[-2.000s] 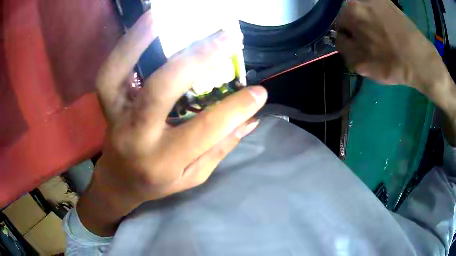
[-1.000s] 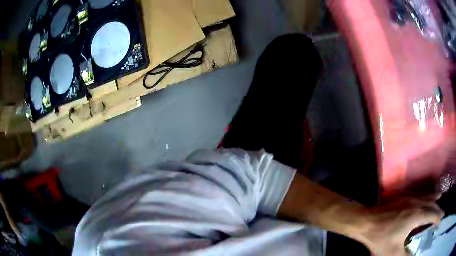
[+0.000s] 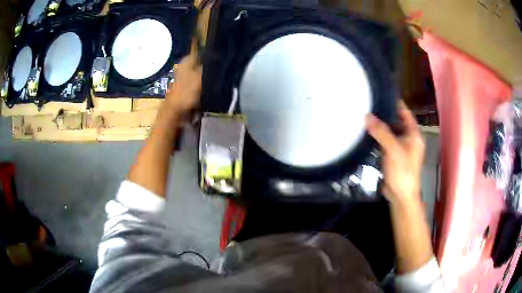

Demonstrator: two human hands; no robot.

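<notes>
A black square housing [image 3: 223,63] with a large pale round disc [image 3: 306,100] is held up in front of me between both hands. A power supply board [image 3: 220,171] with yellow parts and a greyish cover sits at its near left corner. Shiny parts show at its near right corner. My left hand [image 3: 186,86] is at the housing's left edge, blurred, its fingers partly hidden. My right hand [image 3: 400,149] grips the right edge, thumb over the top beside the disc.
Rows of similar units [image 3: 142,48] lie on cardboard [image 3: 86,123] at the far left, above the grey floor [image 3: 86,166]. A red-pink plastic surface [image 3: 463,171] runs along the right, with clear plastic bags [image 3: 506,149] on it. Brown cardboard [image 3: 466,34] is at the far right.
The view has swung back from the floor at left. The housing is now lifted off to the left of the red-pink surface, with both hands at its sides.
</notes>
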